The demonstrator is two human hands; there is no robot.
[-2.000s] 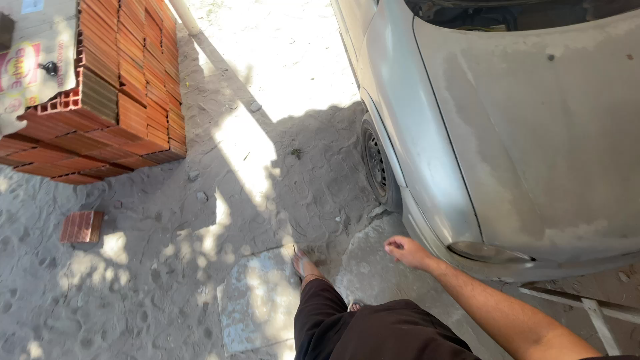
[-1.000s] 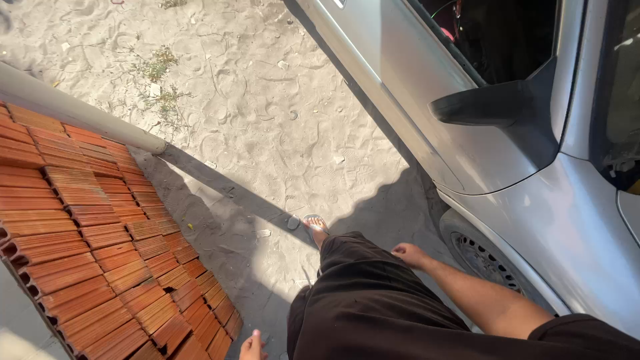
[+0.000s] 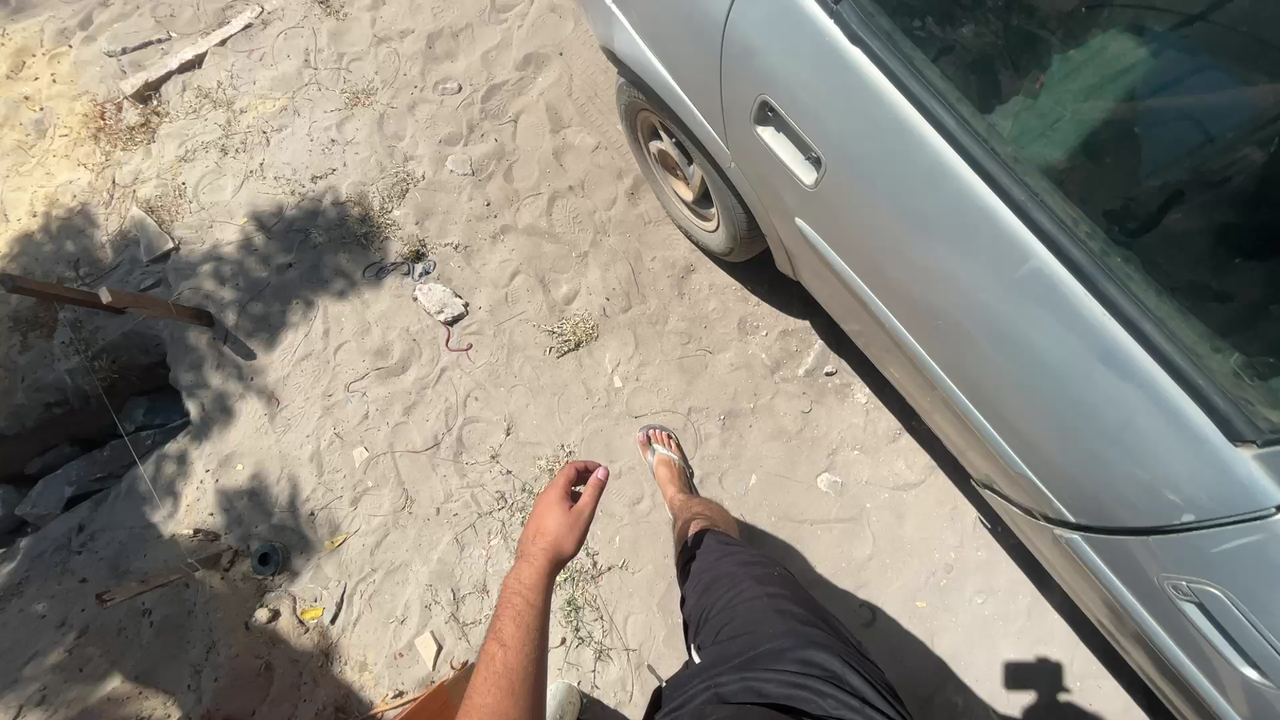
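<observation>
My left hand (image 3: 565,510) hangs above the sand at the lower middle, left of my foot in a flip-flop (image 3: 668,460). Its fingers are loosely curled, with a gap to the thumb, and it holds nothing. The forearm rises from the bottom edge, beside my dark shorts (image 3: 770,620). A silver car (image 3: 930,290) fills the right side, its wheel (image 3: 680,165) on the sand and a door handle (image 3: 788,142) facing up in view. My right hand is out of view.
A pale stone (image 3: 440,302) and dry weeds (image 3: 572,333) lie ahead on footprinted sand. To the left, a wooden stake (image 3: 110,298) stands by a dark hollow with slabs (image 3: 90,470) in it. A thin string (image 3: 120,425) runs down near it. An orange object (image 3: 435,697) shows at the bottom edge.
The view has moved along the car, from its front to its doors and another wheel. The brick stack has left view. My left hand has come further into view; my right hand has left it.
</observation>
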